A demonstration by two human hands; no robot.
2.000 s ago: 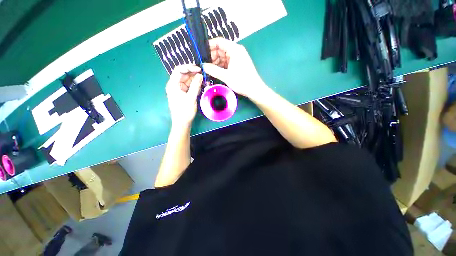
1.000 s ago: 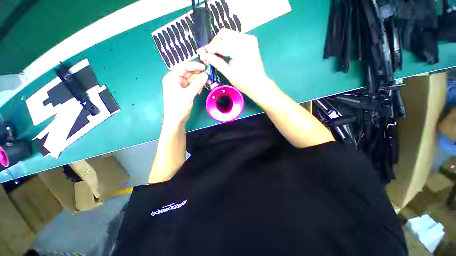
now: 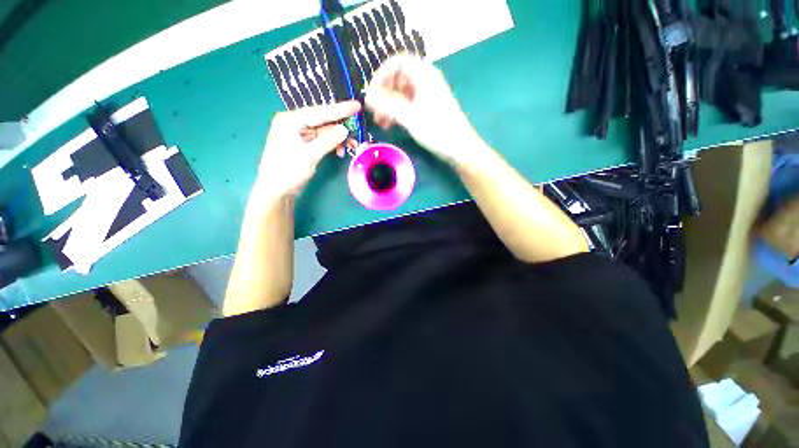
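The hair dryer body shows its bright pink flared ring [image 3: 382, 176] with a dark centre, facing up near the bench's front edge. A black handle shell [image 3: 340, 54] with a blue lead wire [image 3: 340, 51] extends away above it, over the sheet of narrow black strips [image 3: 300, 74]. My left hand [image 3: 307, 144] pinches the neck between ring and handle, where a small greenish part shows. My right hand [image 3: 407, 98] is beside the handle's lower end, fingers curled; whether it grips anything is hidden.
White sheets with black patches [image 3: 66, 188] lie at left, a black part [image 3: 127, 153] on top. Glossy black handle shells [image 3: 653, 87] pile at right and hang over the bench edge into a brown carton [image 3: 731, 236]. Open cartons [image 3: 114, 319] stand below at left.
My left hand has shifted left and points its fingers across the neck. My right hand has drawn slightly away from the neck. The blue wire shows again along the handle.
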